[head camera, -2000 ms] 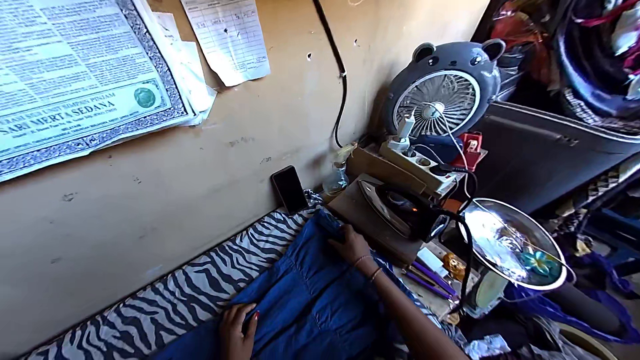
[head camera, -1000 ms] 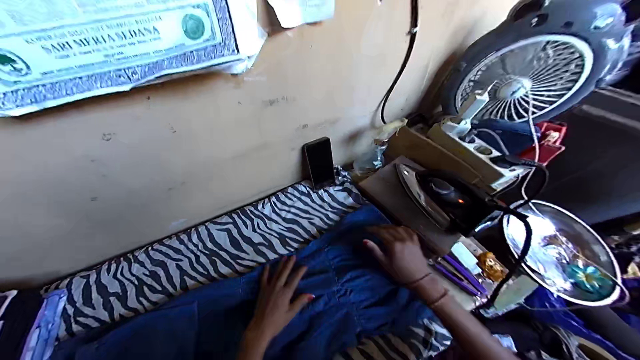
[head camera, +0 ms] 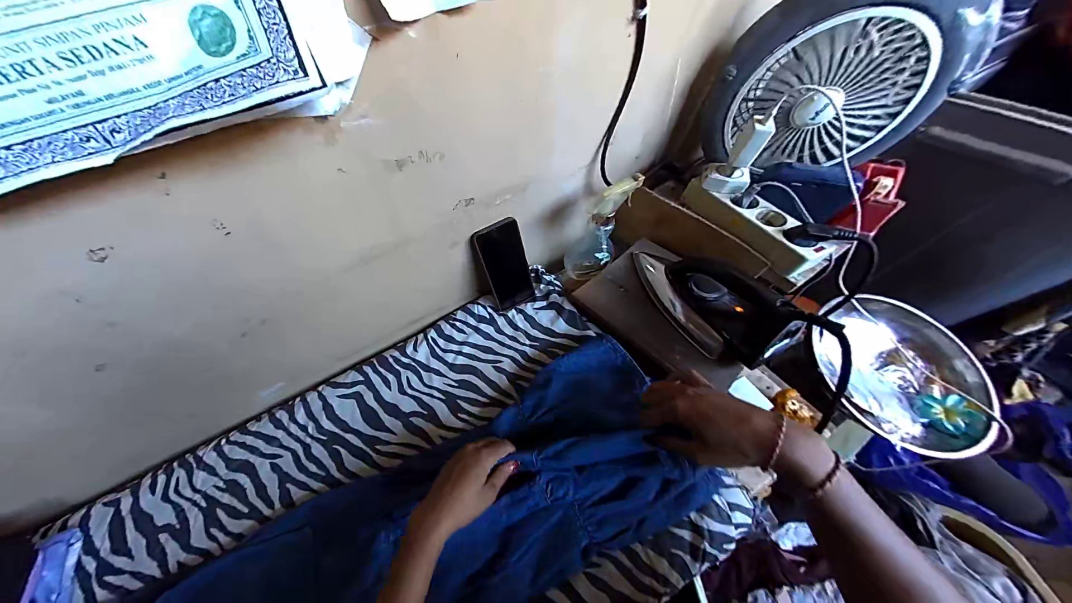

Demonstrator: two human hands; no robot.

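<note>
A dark blue denim garment [head camera: 536, 519] lies bunched along a zebra-print cloth [head camera: 352, 419]. My left hand [head camera: 465, 486] rests on the garment near its middle, the thumb and fingertips at a raised fold. My right hand [head camera: 712, 419] has its fingers curled on the denim at the right, pinching a fold of it. Just beyond the right hand, an electric iron [head camera: 720, 301] with an orange light lies on a dark brown board [head camera: 615, 289]. The undersides of both hands are hidden.
A smartphone [head camera: 504, 264] leans on the wall beside a clear spray bottle [head camera: 590, 251]. A power strip [head camera: 766, 222] with plugs and cords stands behind the iron, near a round fan [head camera: 829, 92]. A shiny metal bowl [head camera: 909, 377] is at the right, with the iron's black cord looping beside it.
My right hand has gone from lying spread on the denim to gripping it, and the cloth there is now lifted into folds. The view has moved closer since the earliest frame.
</note>
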